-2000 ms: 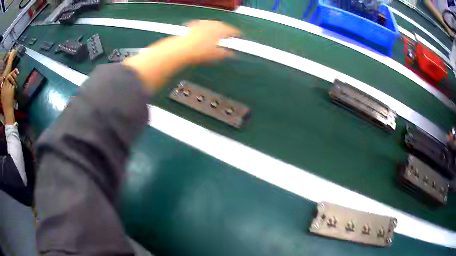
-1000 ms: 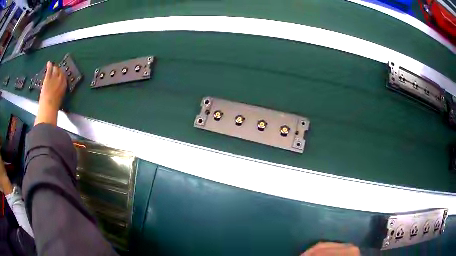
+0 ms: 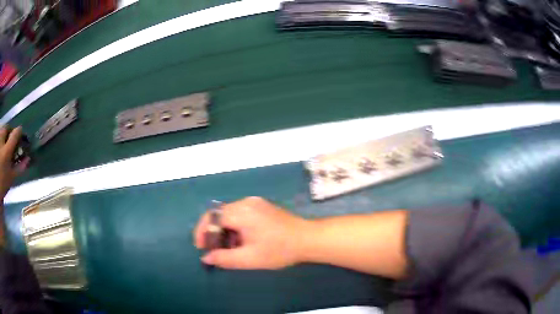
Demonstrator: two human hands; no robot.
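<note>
My right hand is low in the centre, fingers closed around a small silver-and-dark object, too blurred to name. My left hand is cut off by the left edge, with a dark piece between its fingers and thumb. A four-station fixture plate lies right of centre, partly on the white stripe, beyond my right forearm. A plate with four round inserts lies beyond the stripe, left of centre. A smaller-looking similar plate lies near my left hand.
A shiny gold ribbed tray or bag is at the lower left. Long dark fixtures lie along the top right. A thick fixture block sits before them. Blurred red items are at the top left.
The view has turned left to right, blurring things. My right hand has come fully into view, holding something. My left hand is now at the left edge with a dark piece.
</note>
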